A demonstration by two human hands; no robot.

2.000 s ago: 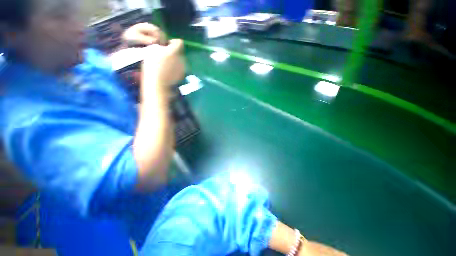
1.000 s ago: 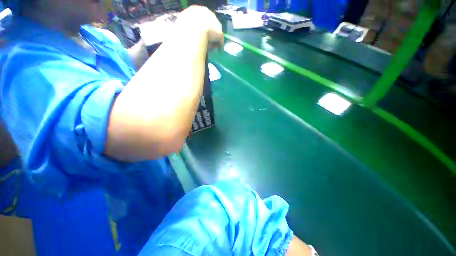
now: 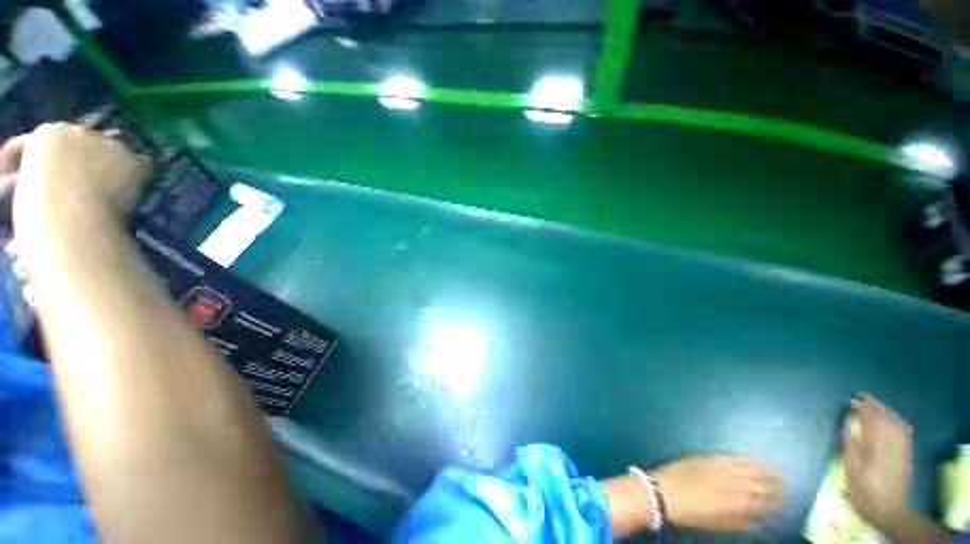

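Note:
A pale yellow-white label sheet (image 3: 835,514) with small dark marks lies at the bottom right of the bench. My right hand (image 3: 881,459) is over its upper part, with its fingers bent, and hides part of it. The blur hides whether it grips the sheet. My left hand (image 3: 718,493), with a ring and a beaded bracelet, is low over the bench to the left of the sheet. Its fingertips are blurred and I cannot see anything in them.
A neighbour's bare forearm (image 3: 149,372) reaches across the left. Under it lies a black printed retail box (image 3: 287,356). A curled white label strip (image 3: 239,234) lies behind the box. A green rail (image 3: 745,115) crosses the far side. Another yellowish sheet (image 3: 957,489) shows at the right edge.
The view has swung right and down. My left hand has come into view, and my right hand and the label sheets now show. The neighbour's hand and the black box now appear farther left.

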